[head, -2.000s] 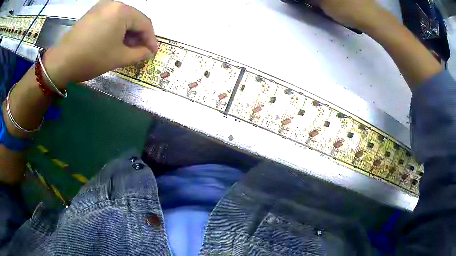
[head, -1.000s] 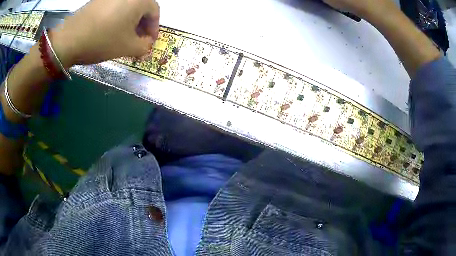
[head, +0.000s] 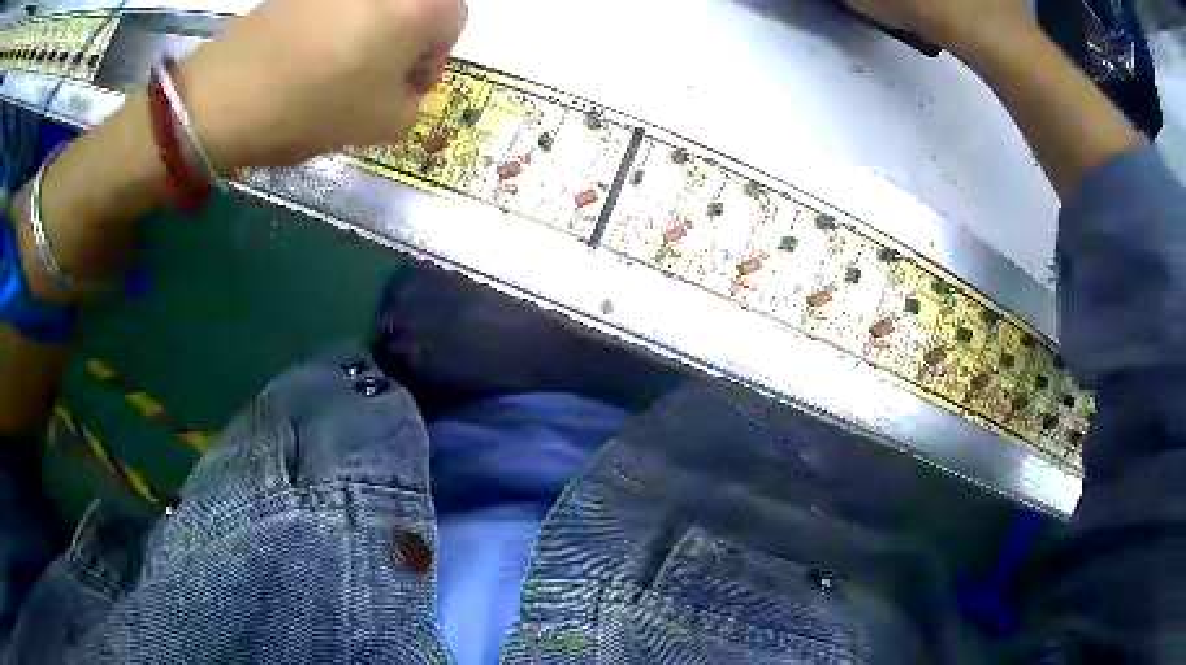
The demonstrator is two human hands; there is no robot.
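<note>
My left hand (head: 332, 78) is over the left part of the PCB panel (head: 559, 163), fingers curled down at its far edge; whether it holds a component is hidden. The panel carries reddish-brown components (head: 751, 265) and black components (head: 788, 243), and a dark gap (head: 617, 188) crosses it. My right hand (head: 956, 24) is at the top edge, partly cut off, beside the dark component bin (head: 897, 29); its fingertips are out of the picture.
The silver conveyor rail (head: 606, 307) runs along the panel's near side. A second bin with a shiny plastic bag (head: 1109, 55) stands at the upper right. Another panel (head: 59, 47) lies far left. The white worktop (head: 702, 78) lies behind the panel.
My left hand has moved right and slightly up in view, still over the panel. My right hand has shifted slightly up and right at the top edge. The panel appears slightly higher in view.
</note>
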